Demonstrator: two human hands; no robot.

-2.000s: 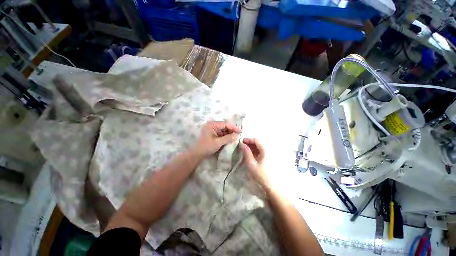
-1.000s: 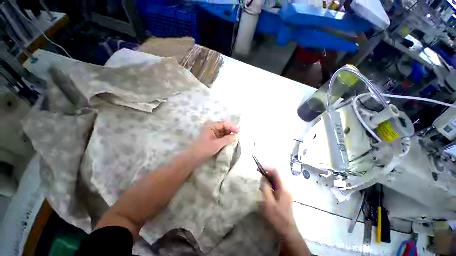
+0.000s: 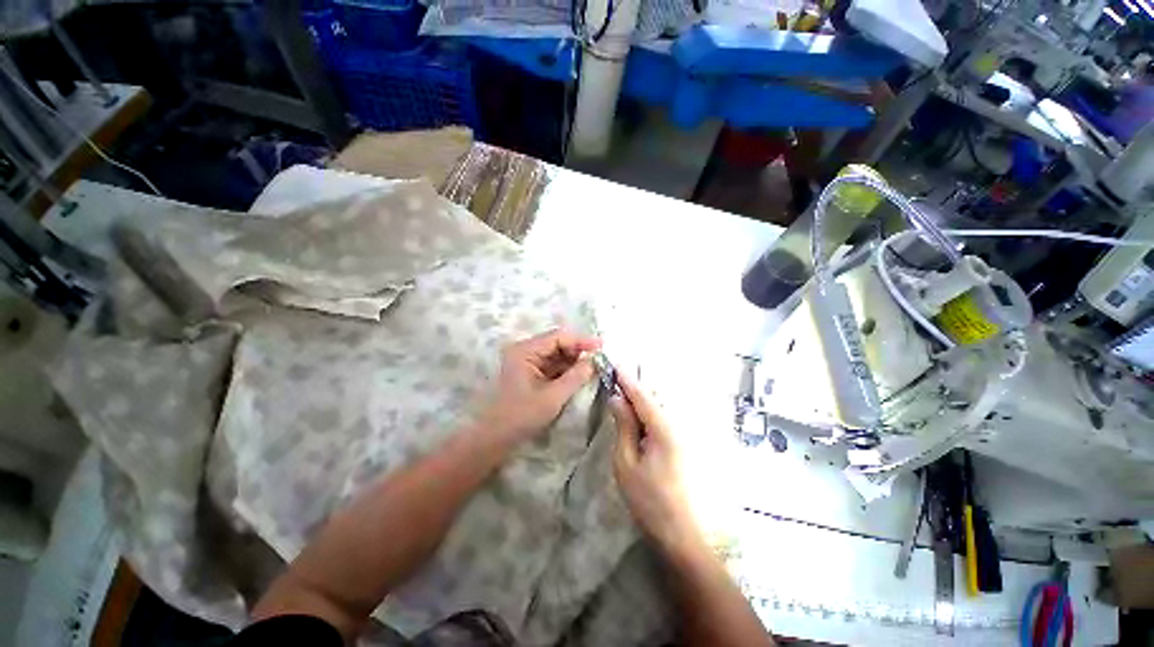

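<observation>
A large pale beige-grey blotchy cloth (image 3: 380, 379) lies spread and wrinkled over the table's left and middle. My left hand (image 3: 538, 379) pinches the cloth at its right edge between thumb and fingers. My right hand (image 3: 648, 455) holds small dark slim snips (image 3: 609, 375), their tip at the pinched cloth edge beside my left fingertips. The snips are mostly hidden by my fingers. Whether the blades are open or closed cannot be told.
The off-white sewing machine (image 3: 936, 367) stands at right with a pale lamp wand (image 3: 845, 360). In front of it lie a yellow-handled screwdriver (image 3: 972, 550), a metal ruler (image 3: 944, 581) and red and blue scissors (image 3: 1048, 616). Brown cardboard (image 3: 500, 190) shows behind the cloth.
My right hand first left the cloth edge and took up the snips from beside the machine. It has now brought them back to the edge. My left hand kept its pinch.
</observation>
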